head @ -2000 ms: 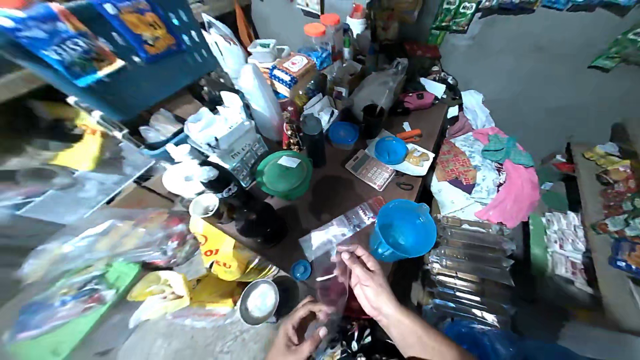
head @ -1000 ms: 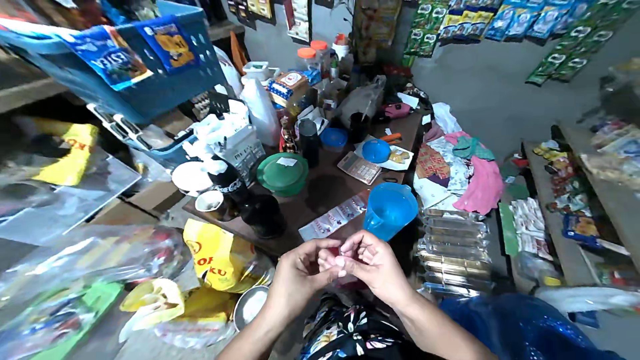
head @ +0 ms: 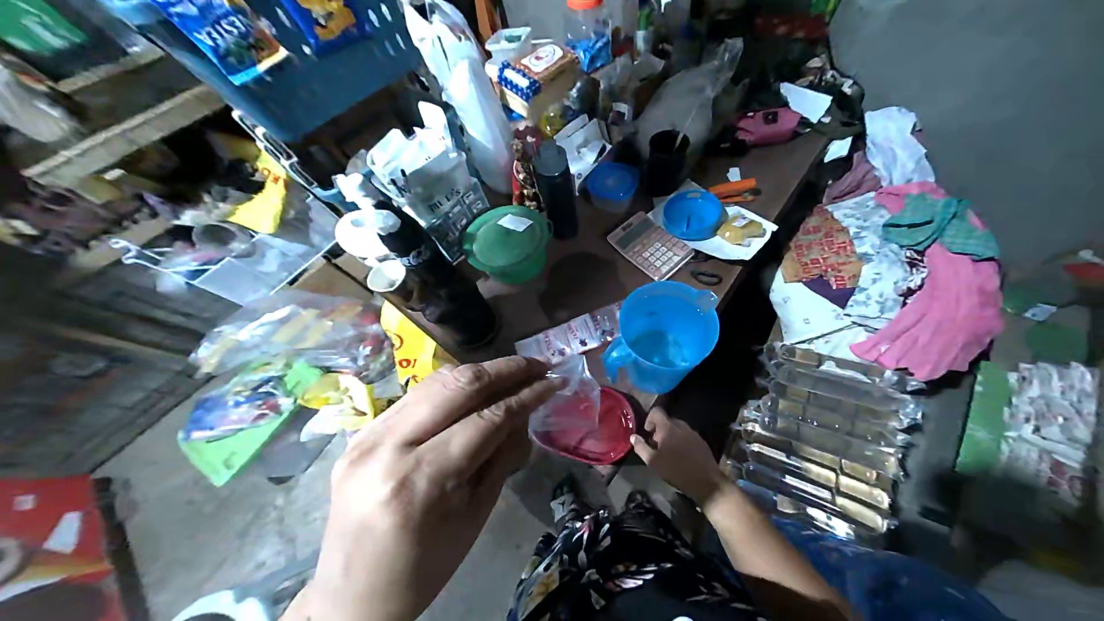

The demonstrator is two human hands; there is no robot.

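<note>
Raised close to the camera, my left hand (head: 440,448) pinches a clear plastic bag (head: 565,401) between thumb and fingers. Below and behind the bag is a red plastic bowl (head: 604,427), whose right rim my right hand (head: 677,453) grips. A blue plastic pitcher (head: 668,336) stands just beyond the bowl on the brown table, its handle toward the left. Left of the pitcher lies a flat printed plastic packet (head: 569,336). Farther back are a green lidded bowl (head: 509,246) and a pink calculator (head: 651,246).
Dark bottles (head: 444,285) stand at the table's left edge, near a yellow bag (head: 410,345). A blue bowl (head: 693,215) and scissors (head: 707,278) sit at the right side. Piled cloths (head: 927,293) and clear-wrapped packs (head: 819,440) lie beyond the right edge.
My hands, together one second ago, are now apart. The left is raised with the clear bag; the right has moved to the red bowl, which now shows.
</note>
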